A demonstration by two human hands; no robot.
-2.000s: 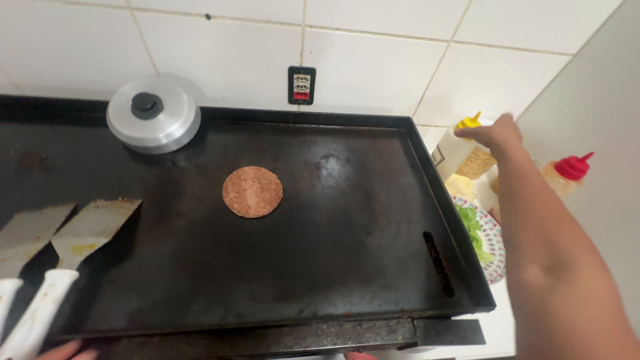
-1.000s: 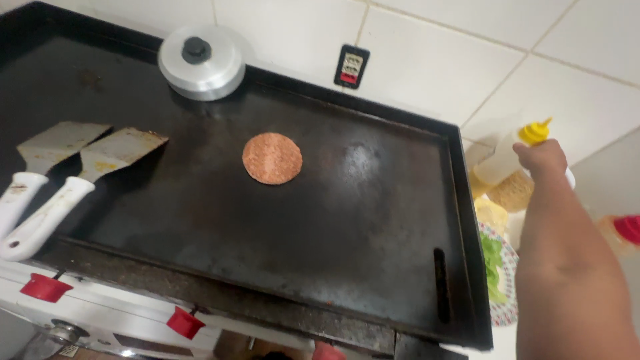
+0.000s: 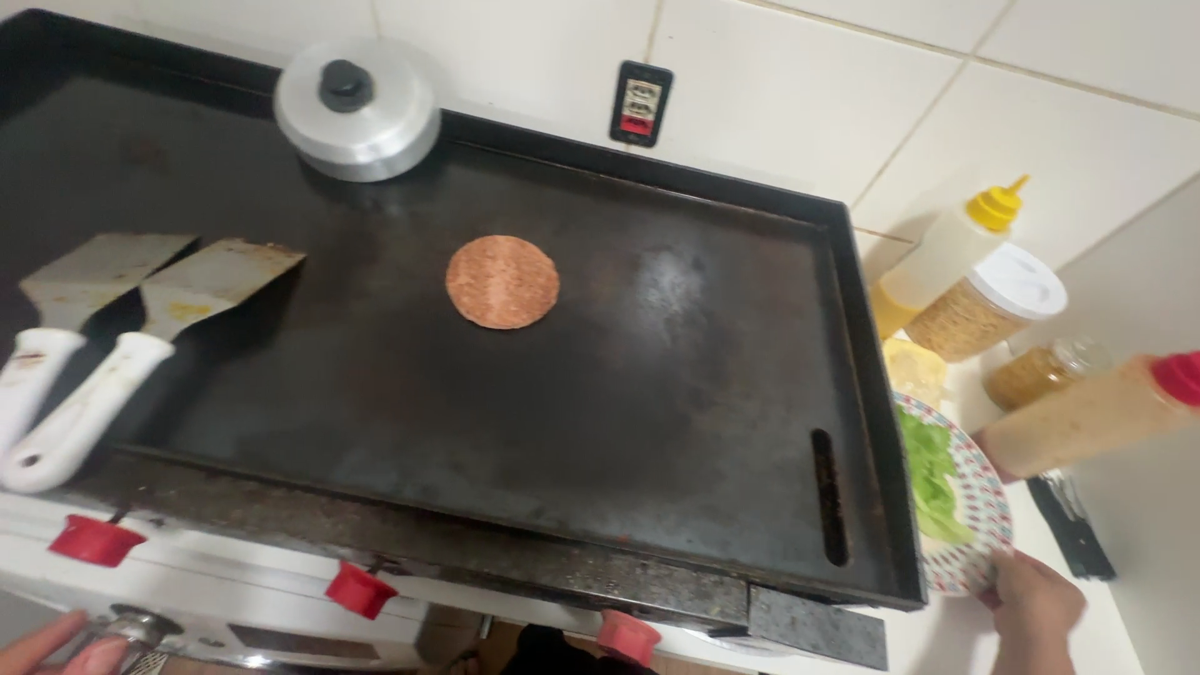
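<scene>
A round burger patty (image 3: 502, 282) lies on the black griddle (image 3: 600, 394). My right hand (image 3: 1031, 605) grips the near rim of a patterned plate (image 3: 992, 511) that bears lettuce (image 3: 933, 473), at the right of the griddle. At the lower left, my left hand (image 3: 70, 647) is by a metal knob (image 3: 136, 626) on the stove front, partly cut off by the frame; whether it grips the knob is unclear. Two spatulas with white handles, one nearer the middle (image 3: 211, 281) and one at the far left (image 3: 98, 272), rest on the griddle's left side. An aluminium lid (image 3: 361, 122) with a black knob stands at the back.
Right of the griddle stand a yellow-capped squeeze bottle (image 3: 947, 248), a white-lidded tub (image 3: 984, 305), a glass jar (image 3: 1045, 373) and a red-capped squeeze bottle (image 3: 1087, 422). A dark-handled utensil (image 3: 1073, 530) lies nearby. Red knobs (image 3: 361, 591) line the stove front; a wall outlet (image 3: 641, 103) is behind.
My right hand has let go of the yellow-capped bottle and moved down to the plate's rim. My left hand has come into view by the metal knob. The patty and spatulas stay put.
</scene>
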